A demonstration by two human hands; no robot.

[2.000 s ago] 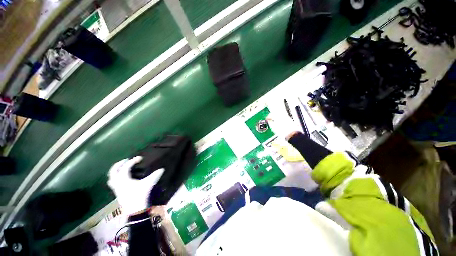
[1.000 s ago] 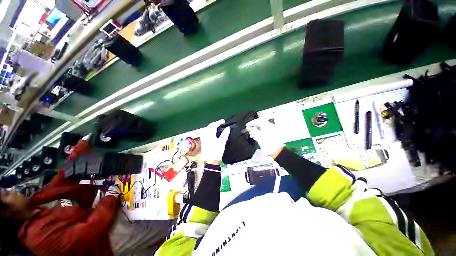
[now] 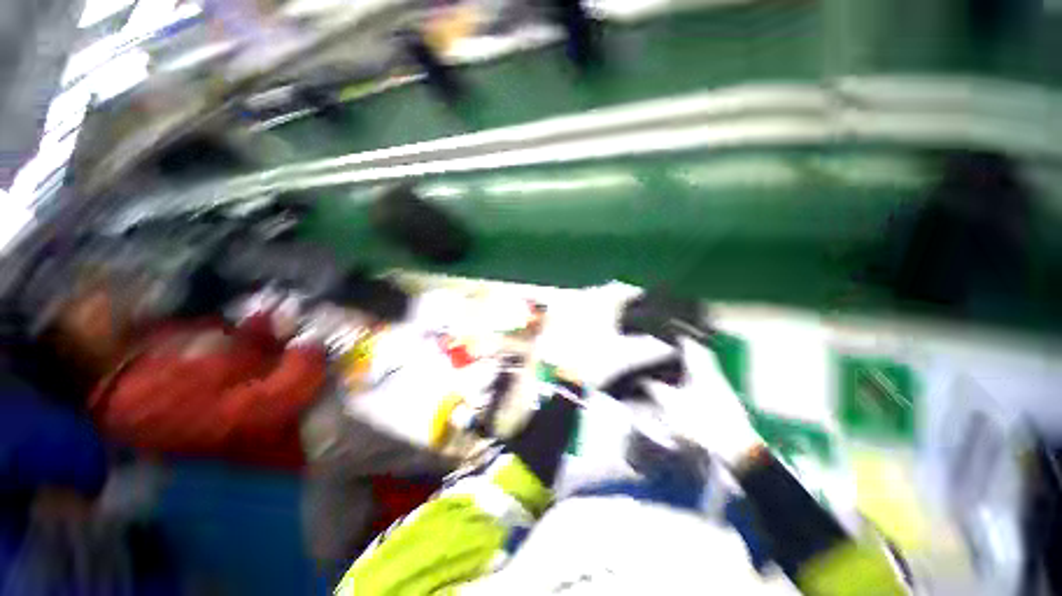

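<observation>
The frame is strongly blurred. A black housing is in front of my body at the bench's belt-side edge, partly covered by both gloves. My left hand, in a white glove, is on its left side. My right hand, in a white glove, is on its right side. Both hands appear to hold it; the fingers are smeared. A small dark part lies between the hands and my body.
A green conveyor belt runs beyond the bench, with a dark housing and a dark shape at right. A person in red is at left. A yellow item and green sheets lie on the bench.
The view has swung left and blurred. Both hands stay at the black housing, now close to the belt-side bench edge. The person in red shows more fully.
</observation>
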